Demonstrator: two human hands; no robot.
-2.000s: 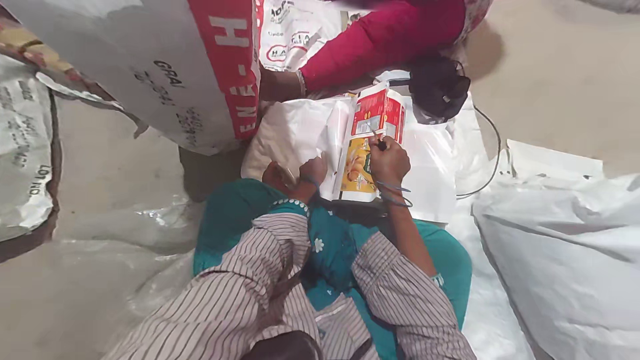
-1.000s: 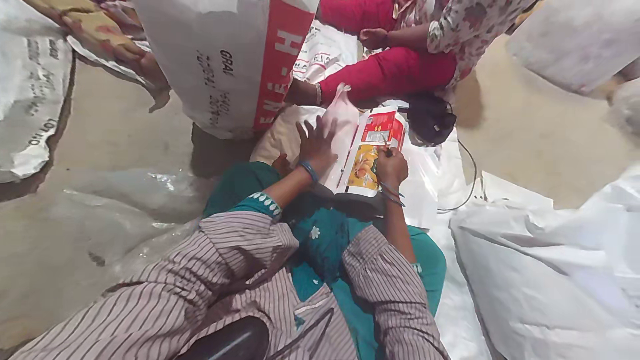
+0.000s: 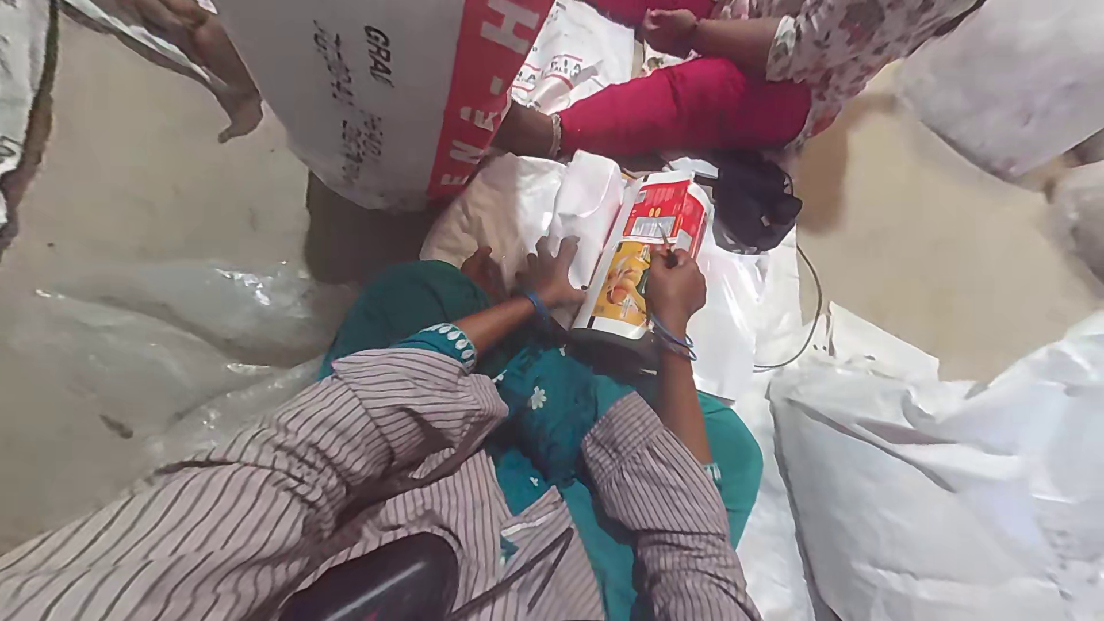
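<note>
My right hand (image 3: 677, 289) is closed on a small dark pointed tool (image 3: 669, 250), its kind unclear, over the printed plastic packaging film (image 3: 628, 276). That red, yellow and white film lies over a dark rounded support (image 3: 614, 343) in front of my lap. My left hand (image 3: 554, 278) has its fingers spread at the left edge of the film, touching white sheet material (image 3: 586, 203); whether it pinches any of it is unclear. A pale cushion-like bundle (image 3: 496, 207) lies to the left, and white film (image 3: 720, 319) spreads out to the right.
A large printed sack (image 3: 379, 103) stands at upper left. Another person's arm (image 3: 724, 36) and red-clothed leg (image 3: 681, 108) are close beyond the film. A black cloth or bag (image 3: 755, 203) and a cable (image 3: 815, 306) lie right, near a big white sack (image 3: 906, 483).
My left hand was closed near the pale bundle two seconds ago and is now spread by the film's left edge. A pinkish sheet raised beside it a second ago now lies lower as a white fold.
</note>
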